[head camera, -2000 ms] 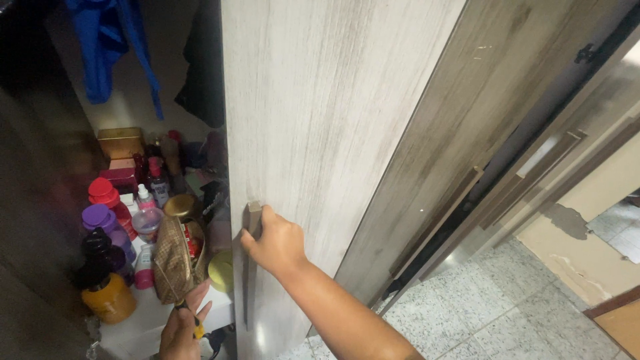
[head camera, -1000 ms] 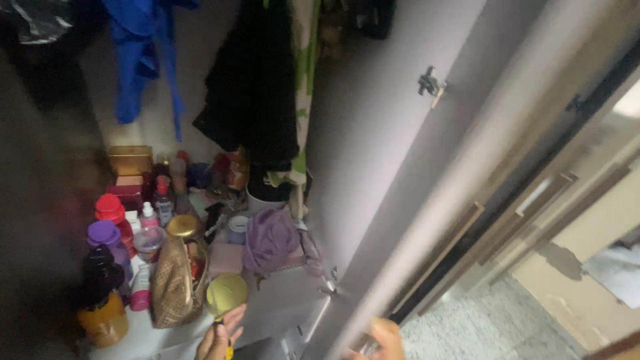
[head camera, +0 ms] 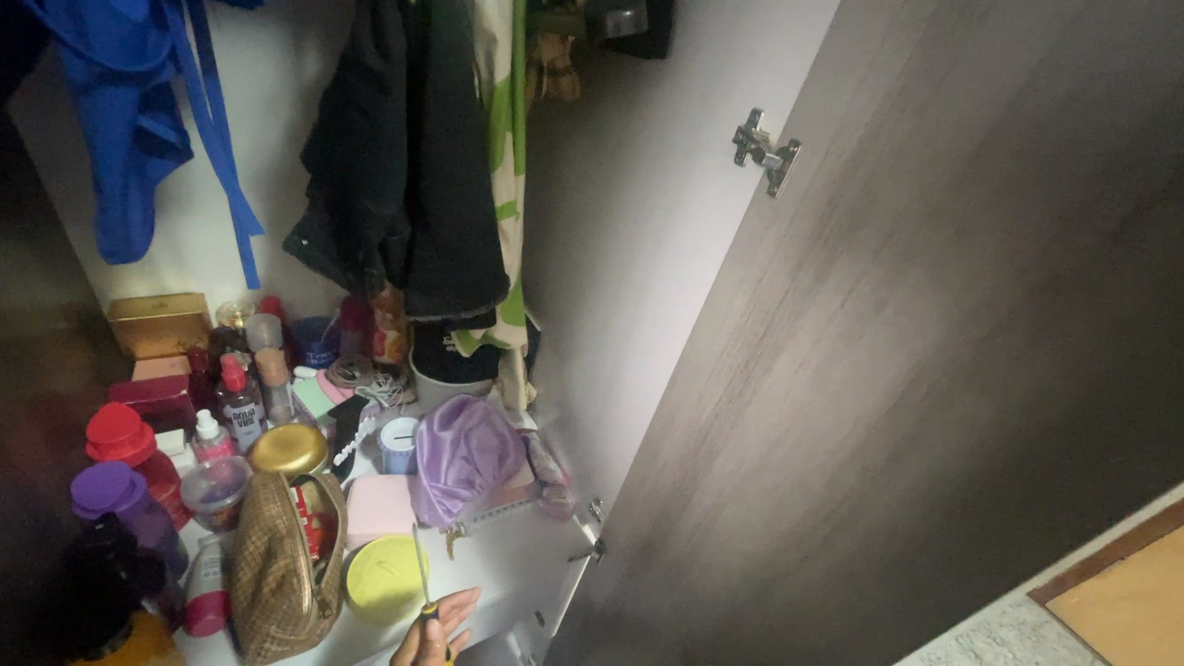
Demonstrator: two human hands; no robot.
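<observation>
My left hand (head camera: 433, 636) is at the bottom edge, shut on the yellow and dark handle of a screwdriver (head camera: 424, 578), whose thin shaft points up in front of a yellow round lid (head camera: 387, 579). To the right, the cabinet door (head camera: 888, 370) stands open, with a metal concealed hinge (head camera: 767, 153) near its top joining it to the white side panel (head camera: 638, 305). A lower hinge (head camera: 598, 551) shows near the cabinet floor; whether it is fastened to the door I cannot tell. My right hand is out of view.
Bottles, a brown checked pouch (head camera: 277, 583), a gold tin (head camera: 289, 450), a pink case (head camera: 379, 509) and a purple satin cloth (head camera: 464, 453) crowd the cabinet floor. Blue (head camera: 134, 139) and black clothes (head camera: 407, 166) hang above. Floor tiles (head camera: 1008, 620) show at lower right.
The cabinet door has swung open to the right, uncovering the hinges and side panel. My right hand, earlier on the door handle and then at the door's edge, has left the view.
</observation>
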